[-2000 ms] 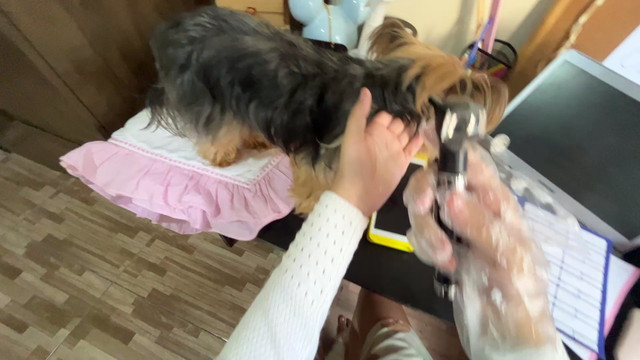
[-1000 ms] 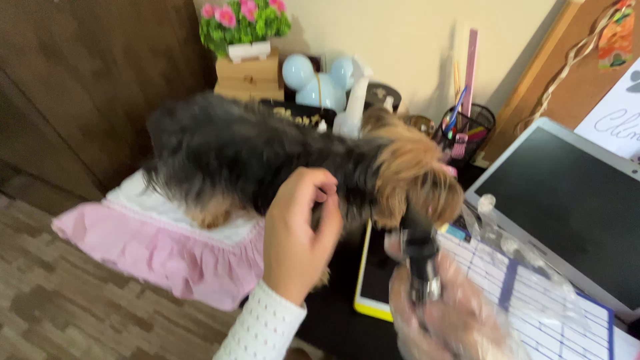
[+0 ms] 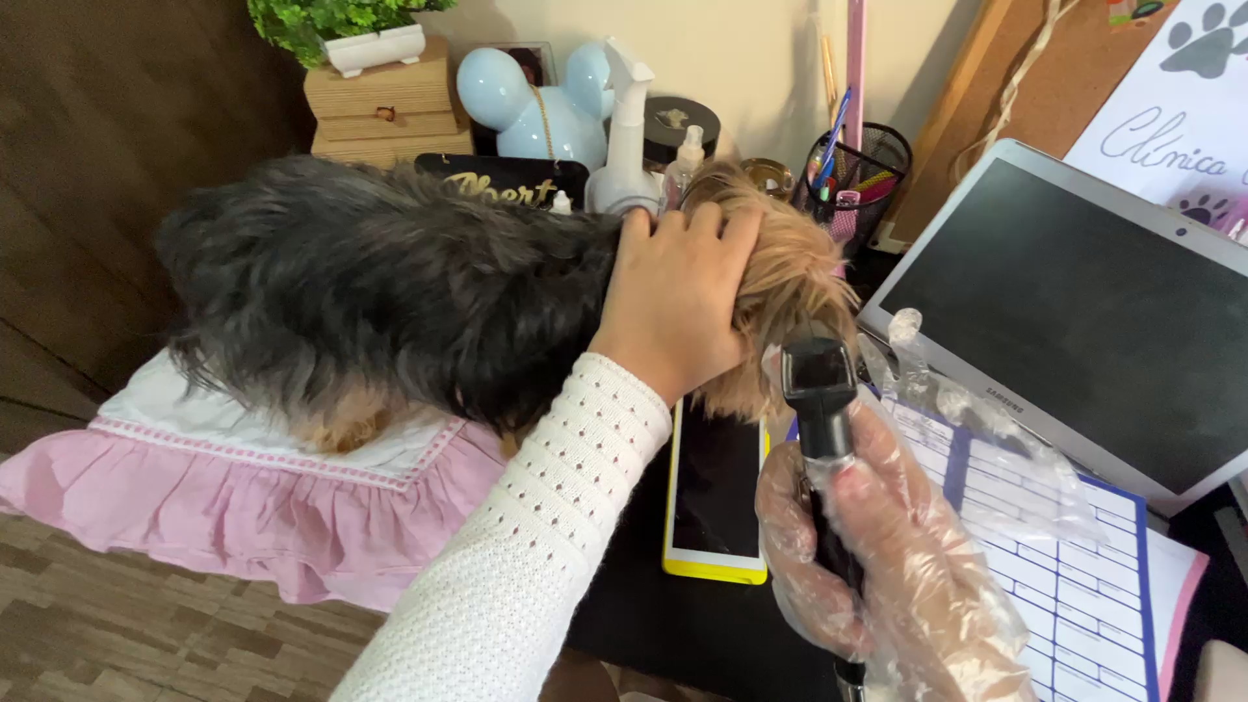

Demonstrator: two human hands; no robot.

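A long-haired small dog (image 3: 409, 283), dark on the back and tan on the head, stands on a white cloth with a pink ruffle (image 3: 263, 526). Bare, my left hand (image 3: 682, 292) lies over the back of its neck and head, fingers in the fur. My right hand (image 3: 877, 546), in a clear plastic glove, is closed around the handle of a black otoscope (image 3: 819, 409), its head upright beside the dog's face. The dog's eyes and muzzle are hidden.
Right of the dog stand an open laptop (image 3: 1092, 312), a printed chart (image 3: 1082, 575) and an empty clear glove (image 3: 1014, 458). A yellow-edged tablet (image 3: 717, 497) lies below the head. Behind are a spray bottle (image 3: 626, 136), blue figurine (image 3: 546, 117) and mesh pen holder (image 3: 877, 175).
My left hand has moved from in front of the dog's neck onto the back of its neck and head. The otoscope stays in my right hand.
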